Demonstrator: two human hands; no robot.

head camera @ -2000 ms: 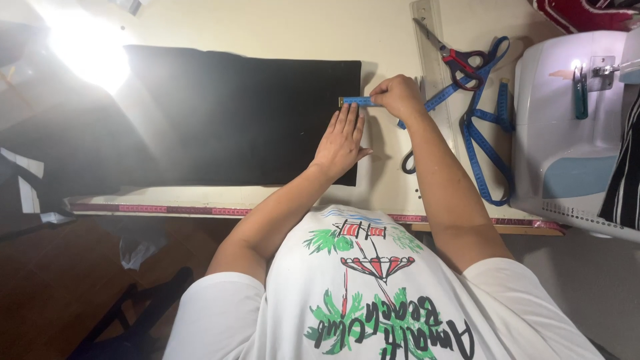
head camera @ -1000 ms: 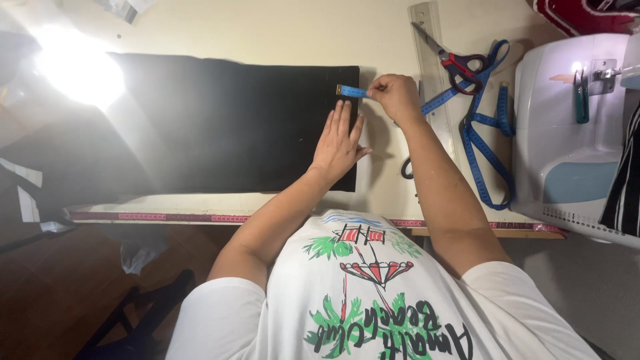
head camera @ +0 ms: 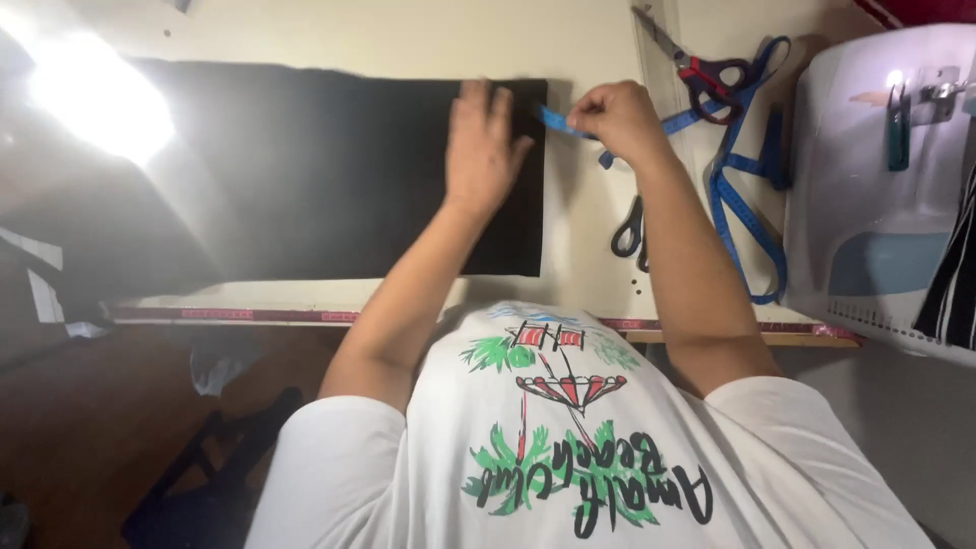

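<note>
Black folded fabric (head camera: 328, 175) lies across the table, its right edge near the middle of the view. My left hand (head camera: 484, 149) rests palm down on it close to that edge, fingers slightly apart and a little blurred. Just right of the fabric, my right hand (head camera: 614, 122) pinches a blue tape measure (head camera: 555, 119) between thumb and fingers, with the tape's short end at the fabric's edge. The rest of the tape passes behind the right hand and lies in loops (head camera: 743, 206) farther right.
Red and black scissors (head camera: 713, 80) lie over a clear ruler (head camera: 659, 23) and the tape. Another black-handled pair (head camera: 627, 232) is by my right forearm. A white sewing machine (head camera: 862, 183) stands at the right. A bright lamp (head camera: 99, 99) glares at upper left. The table's front edge (head camera: 290, 315) carries a red measuring strip.
My left hand has moved up on the fabric, toward its far edge. The tape's end, earlier lying over the fabric, has shifted right to the fabric's edge, still in my right hand.
</note>
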